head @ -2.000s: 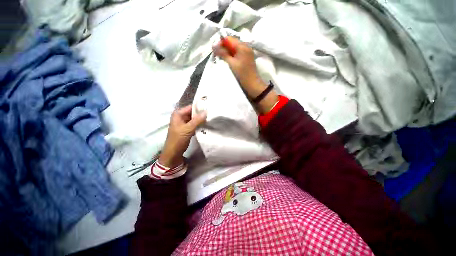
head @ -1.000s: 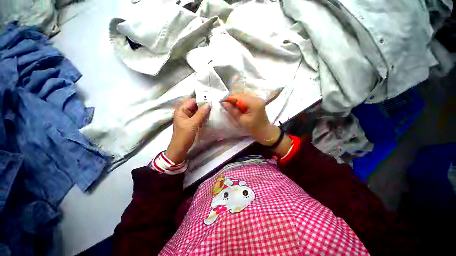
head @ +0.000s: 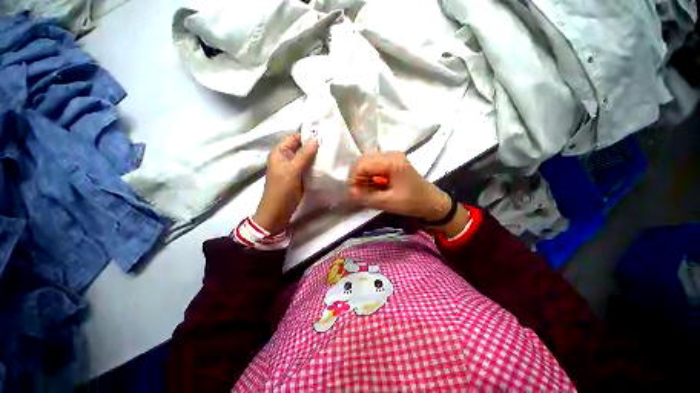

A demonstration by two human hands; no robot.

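Observation:
An off-white garment [head: 245, 127] lies spread and crumpled over the white table, with part of it drawn toward the apron. My left hand [head: 285, 180] pinches its edge between thumb and fingers, just below a small dark button [head: 315, 133]. My right hand [head: 393, 184] is closed around thread snips [head: 378, 181], of which only the orange-red handle shows clearly. The right hand is at the cloth, a little right of and below the left fingertips. The snips' points are blurred, and I cannot tell whether they touch the cloth.
Blue garments [head: 65, 146] are heaped at the left. More pale garments [head: 606, 69] with dark dots lie at the right. A blue crate [head: 606, 173] stands below the table's right side, near pale cloth. The white table's [head: 138, 307] near edge meets the pink checked apron [head: 407, 322].
The garment's edge has been drawn toward me since the oldest frame, and both hands came close together. Since the last frame, my right hand moved slightly down and right; my left moved slightly up.

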